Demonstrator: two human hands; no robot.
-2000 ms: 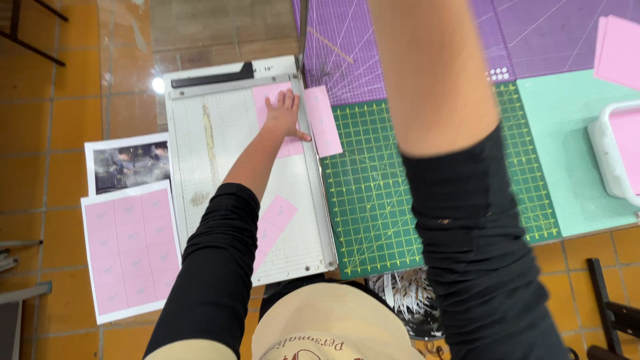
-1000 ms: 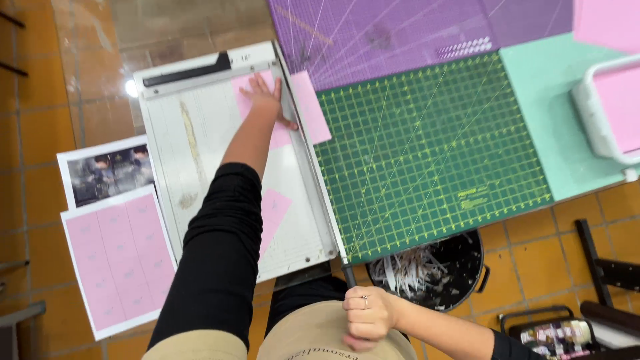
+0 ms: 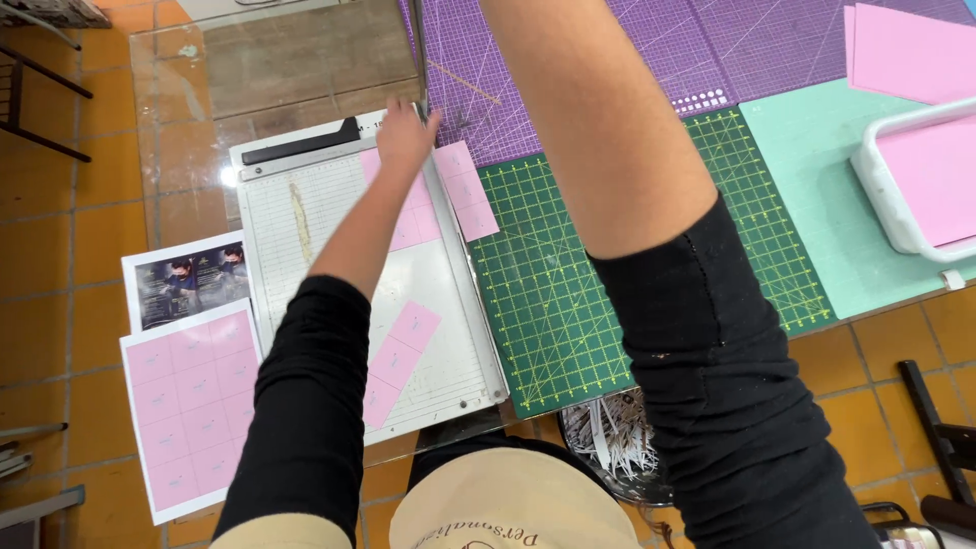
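My left hand (image 3: 406,137), slightly blurred with fingers apart, is at the top right corner of a white guillotine paper trimmer (image 3: 415,278), over the upper end of a pink printed sheet (image 3: 415,217). The sheet lies against the trimmer's cutting edge. Just beyond that edge, a pink printed strip (image 3: 467,191) rests on the cutting mats. Another pink strip (image 3: 402,362) lies slantwise lower on the trimmer bed. The trimmer's blade arm (image 3: 420,53) stands raised at the top. My right forearm crosses the view upward; my right hand is beyond the top edge.
Left of the trimmer lie a pink printed sheet (image 3: 191,412) and a sheet with photographs (image 3: 191,282). Green (image 3: 564,305) and purple (image 3: 648,46) cutting mats adjoin it. A white tray (image 3: 877,183) holds pink paper at right. Below the table is a black bin of paper shreds (image 3: 610,435).
One second ago my right hand held the blade arm's handle low by the table edge; now the arm is raised and that hand is out of view. My left hand has moved up the sheet.
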